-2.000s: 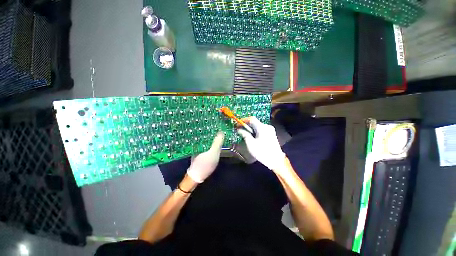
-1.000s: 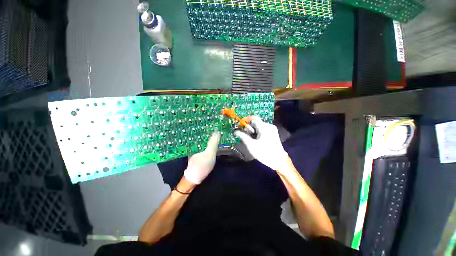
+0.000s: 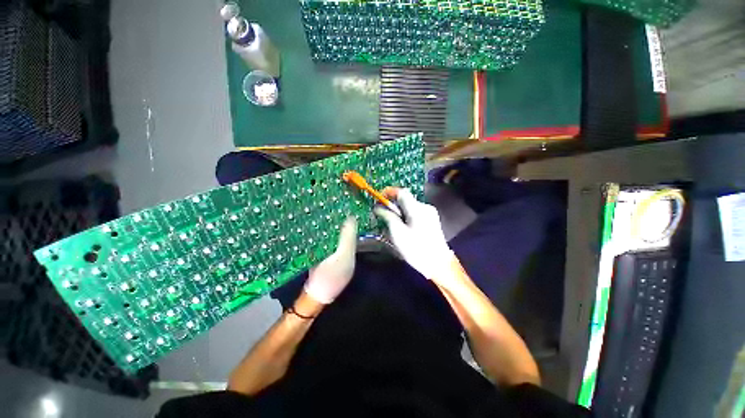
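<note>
A long green keyboard PCB [image 3: 204, 237] is held above the lap, its left end tilted down towards me. My gloved left hand [image 3: 333, 265] grips its lower edge near the middle, the thumb on the face and the other fingers hidden beneath. My gloved right hand [image 3: 415, 233] is closed on a thin orange-handled tool [image 3: 368, 189] held over the right part of the board. The orange end lies at the board's face; whether it touches cannot be told.
The green-matted bench [image 3: 327, 114] holds a PCB stack [image 3: 417, 37], a bottle [image 3: 256, 49], a small clear cup [image 3: 260, 88], a black ribbed strip [image 3: 412, 102] and a black slab [image 3: 608, 77]. Black crates [image 3: 49, 286] are at left. A computer keyboard [image 3: 641, 326] is at right.
The board's left end has swung down towards me and its right end has risen, and the white glare has gone. The orange tool has shifted slightly left with my right hand.
</note>
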